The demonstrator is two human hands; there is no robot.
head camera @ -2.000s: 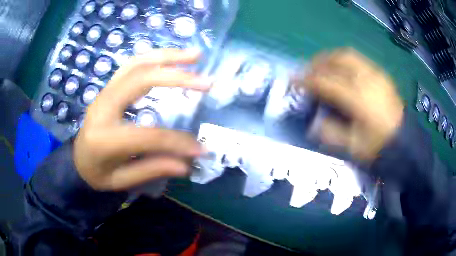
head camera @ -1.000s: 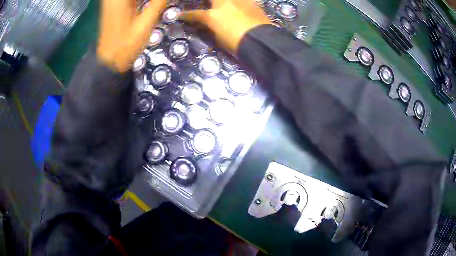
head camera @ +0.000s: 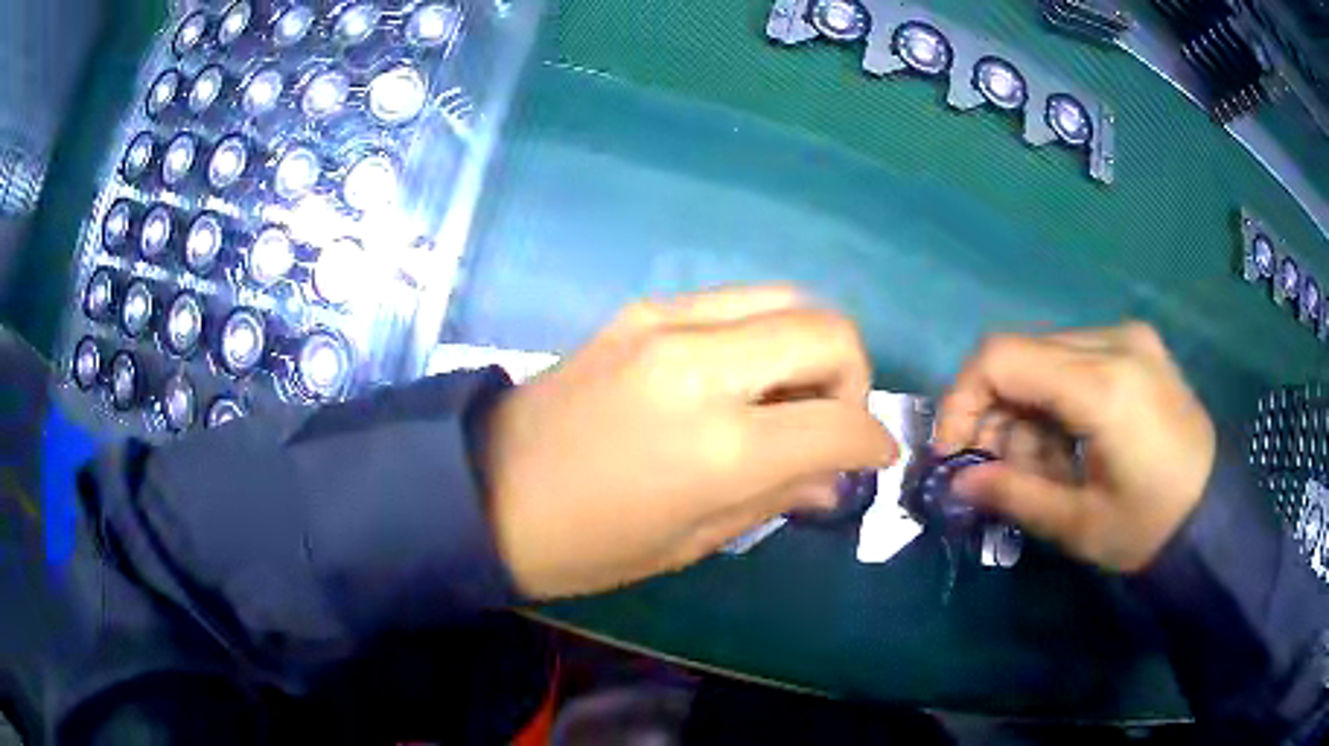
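A silvery four-hole plate point(head camera: 892, 532) lies on the green mat in front of me, largely hidden under my hands. My left hand point(head camera: 692, 437) holds a dark round part point(head camera: 838, 499) in its fingertips at the plate. My right hand point(head camera: 1086, 437) pinches another dark round part point(head camera: 950, 488) at the plate, to the right of the first. Whether the parts are seated cannot be told. The clear blister tray point(head camera: 474, 190) with rows of round parts lies at the left.
A filled plate point(head camera: 962, 91) lies on the green textured surface at the back. Another filled plate point(head camera: 1283, 270) is at the right edge. Dark stacked parts point(head camera: 1224, 66) are at the upper right. Something blue point(head camera: 59, 481) is at the lower left.
Both hands have come back from the tray to the plate, with dark round parts in the fingers. The view has shifted, and the tray now appears further left.
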